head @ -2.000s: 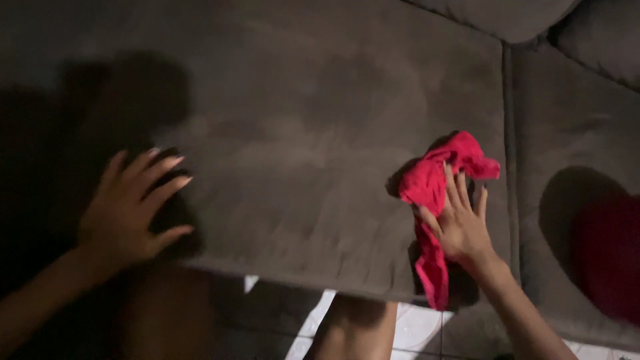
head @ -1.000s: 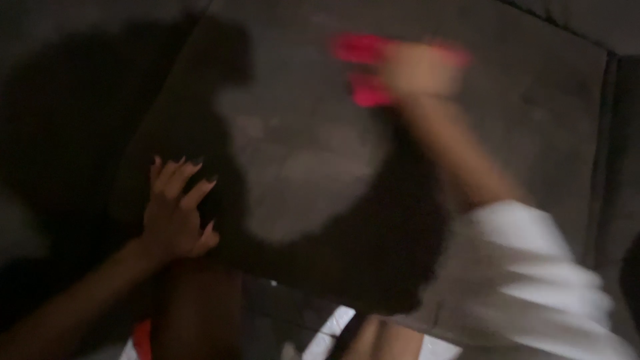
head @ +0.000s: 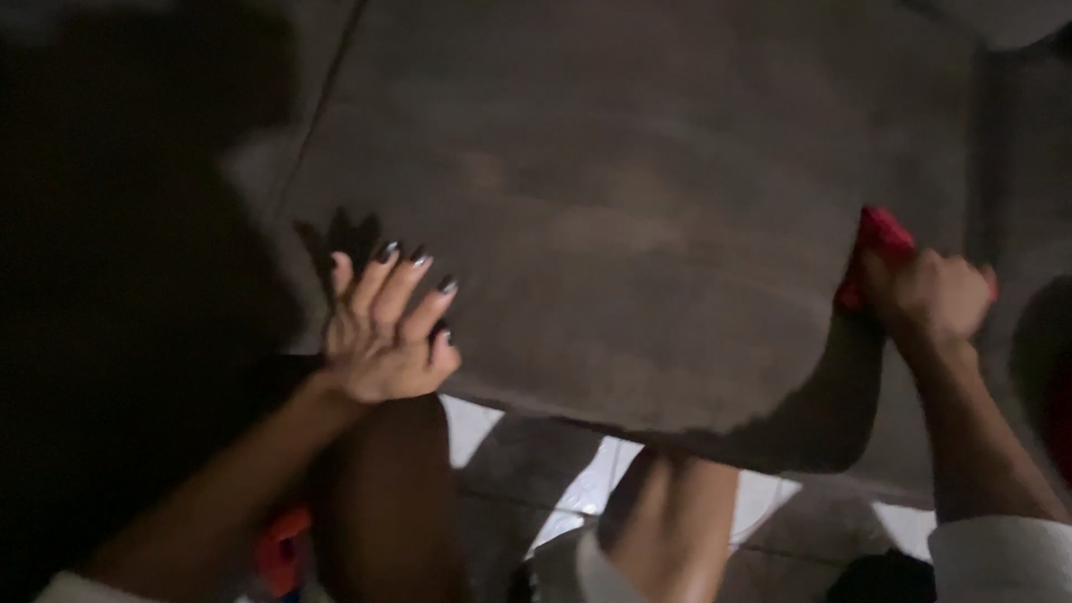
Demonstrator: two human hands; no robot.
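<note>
A grey-brown upholstered sofa seat cushion (head: 603, 251) fills the middle of the view. My left hand (head: 385, 331), its fingers apart and nails dark, is at the cushion's front left and holds nothing. At the right of the cushion, my right hand (head: 938, 293) is closed on a red cloth (head: 883, 239), which is bunched and partly hidden under the fingers. Slight blur softens the right hand's outline.
A seam gap runs along the cushion's right side. A dark red object (head: 1057, 394) is cut off at the right edge. Below lie my legs, a tiled floor (head: 586, 486) and a red item (head: 283, 548) at lower left.
The right hand swept with the red cloth to the cushion's far part a second ago, and is now back at its right side, nearer me. The left hand stays at the left with fingers apart.
</note>
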